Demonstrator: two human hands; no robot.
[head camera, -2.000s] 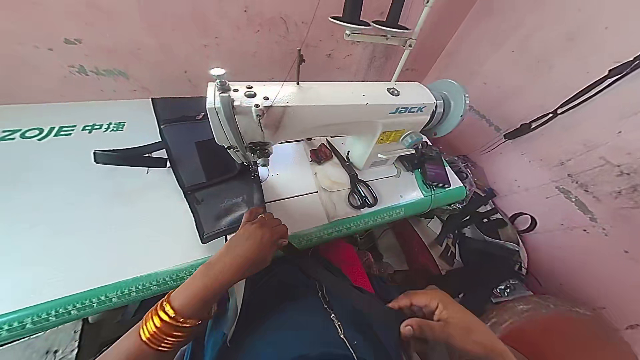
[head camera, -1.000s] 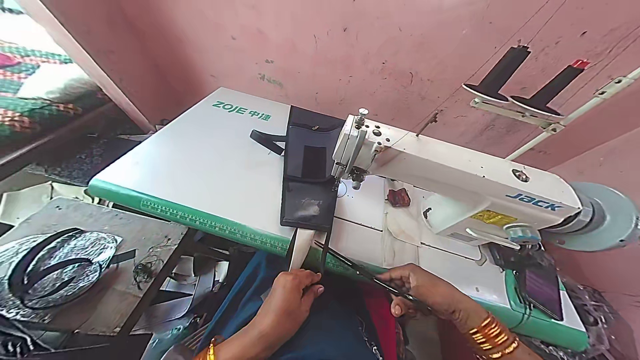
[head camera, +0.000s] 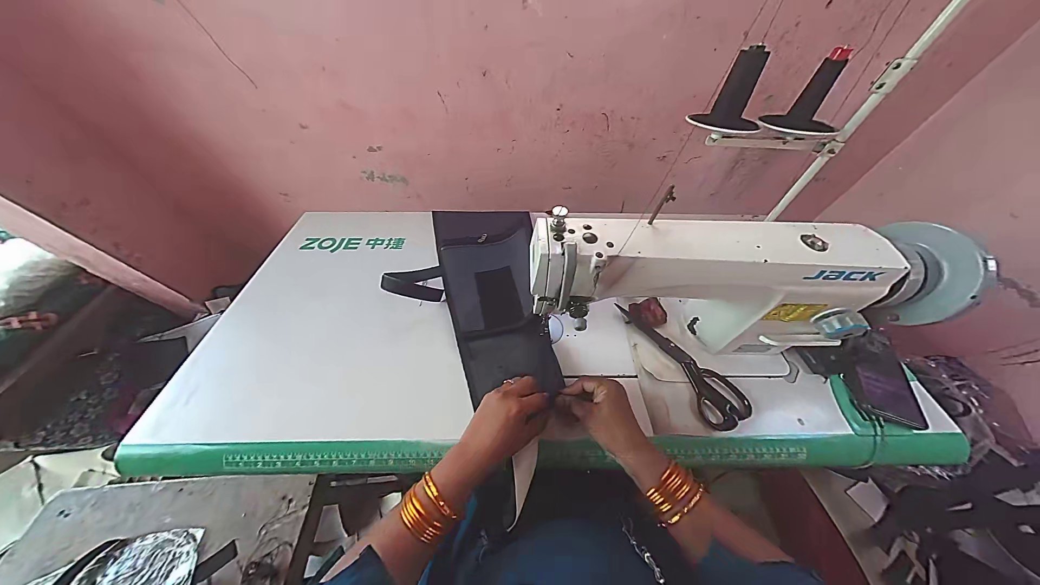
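A dark fabric piece (head camera: 496, 276) with a pocket and a side strap loop (head camera: 410, 286) lies on the white sewing table, left of the Jack sewing machine (head camera: 731, 260) and partly under its head. My left hand (head camera: 508, 414) grips the near end of the piece, with a pale strip (head camera: 524, 479) hanging below it over the table edge. Close beside it, my right hand (head camera: 600, 410) pinches the piece's right edge between thumb and fingers; the fingertips partly hide the spot. Black-handled scissors (head camera: 695, 370) lie on the table to the right of my right hand.
A small dark red item (head camera: 647, 312) lies by the scissors' tips. A phone (head camera: 886, 386) rests at the table's right end. Two thread cones (head camera: 739, 85) stand on a rack behind the machine. Lower left, a worn board (head camera: 162, 520) holds a foil-like sheet and black strips.
The scissors, in my right hand one second ago, now lie on the table. My right hand has come to the fabric's edge beside my left hand. The view has shifted.
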